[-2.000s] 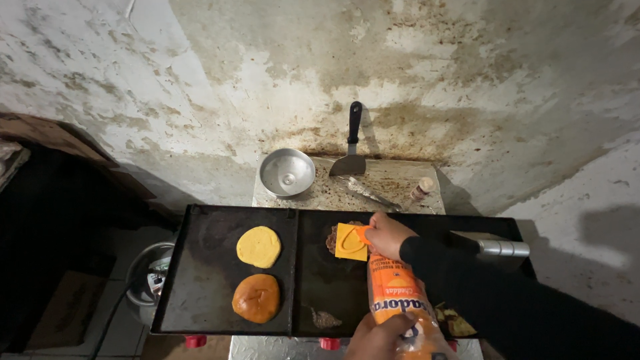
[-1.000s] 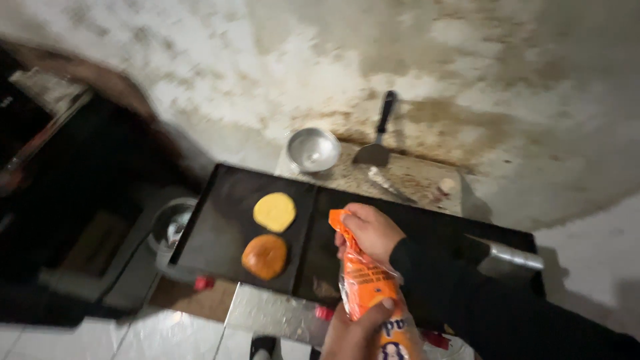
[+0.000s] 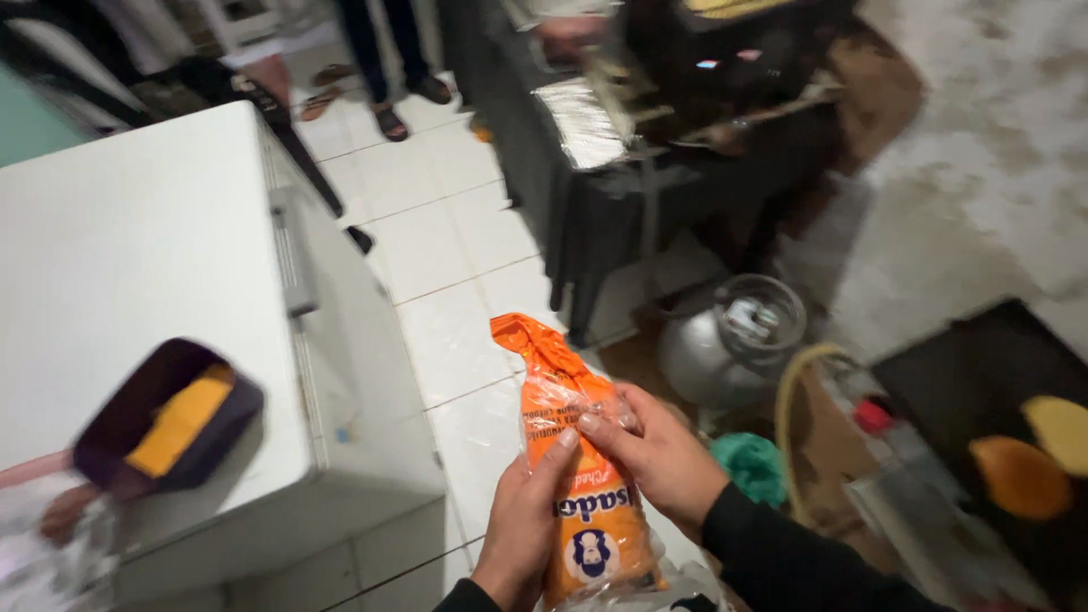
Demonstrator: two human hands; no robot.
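An orange plastic pouch of cheddar-type cream cheese (image 3: 595, 484) is between my two hands, its twisted end pointing up and away. My left hand (image 3: 523, 514) holds its left side, thumb on the front. My right hand (image 3: 659, 450) grips its right side, thumb also on the front. Clear plastic wraps part of the pouch. At the right edge a black griddle (image 3: 926, 365) carries a browned bun half (image 3: 1020, 478) and a pale yellow round (image 3: 1058, 429), both apart from my hands.
A dark container (image 3: 102, 425) with orange slices (image 3: 183, 421) stands on a white chest freezer (image 3: 153, 255) at left. A gas cylinder (image 3: 705, 357), a hose (image 3: 790, 433) and a dark table (image 3: 578, 204) are at right. A person's legs (image 3: 382, 51) show beyond on the tiled floor.
The view has swung far left, from the griddle to the freezer and floor. My right hand has moved from the pouch's twisted end down to its side. The pouch has left the griddle area.
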